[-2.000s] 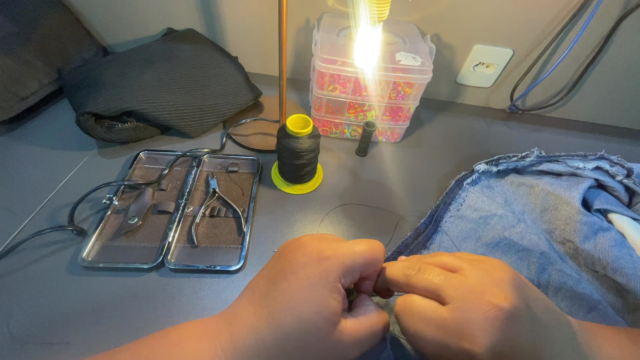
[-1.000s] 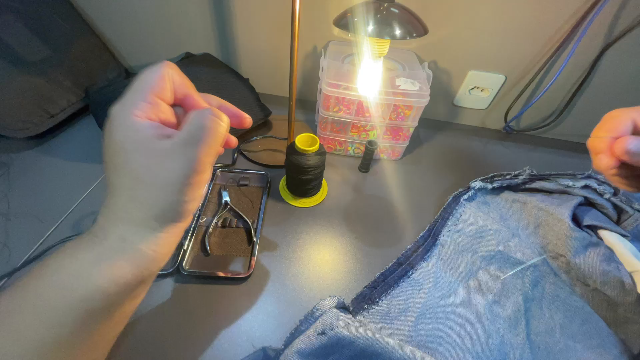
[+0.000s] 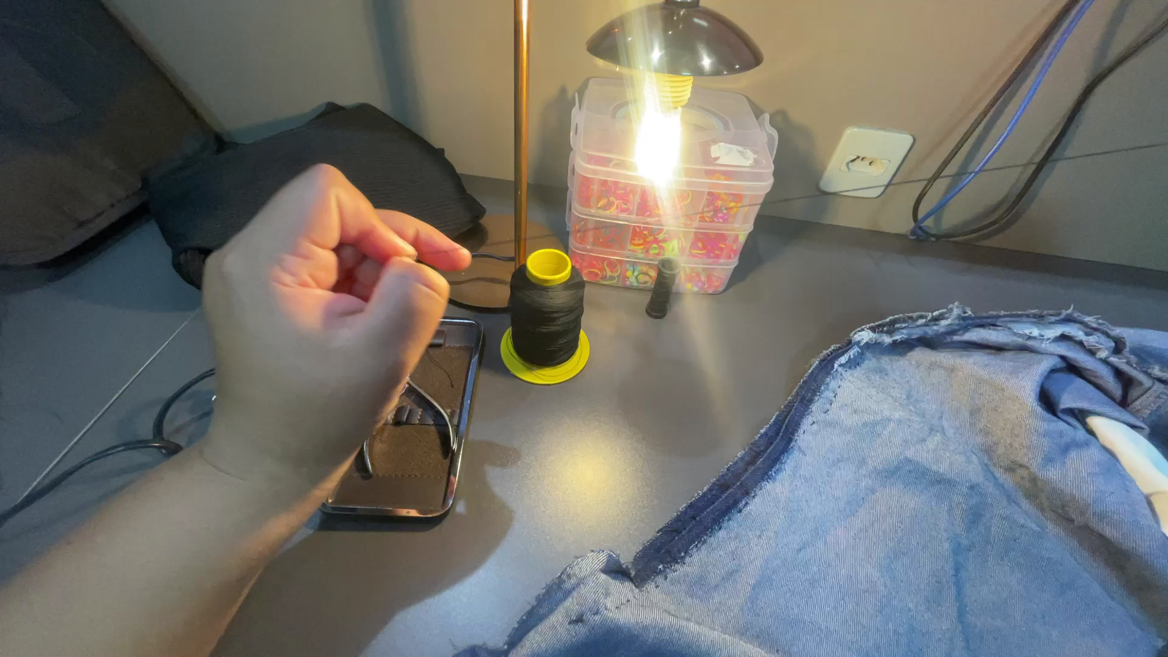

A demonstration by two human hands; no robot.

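Note:
My left hand is raised over the left part of the desk, thumb and forefinger pinched on a dark thread. That thread runs taut to the right, across the front of the plastic box and the wall socket, and leaves the view at the right edge. My right hand is out of view. Blue denim cloth with a frayed dark seam lies at the right. A spool of black thread on a yellow core stands upright beyond my left hand. Below the hand, metal nippers lie in a brown-lined case, partly hidden.
A lit lamp hangs before a clear stacked box of colourful small bands. Near it stands a small black cylinder. Dark fabric lies back left, by the lamp's copper-coloured pole. Cables run at left and on the wall.
Two seconds ago both hands were together near the denim's edge. They moved apart; my left hand went up and left, while my right hand went right and has left the view.

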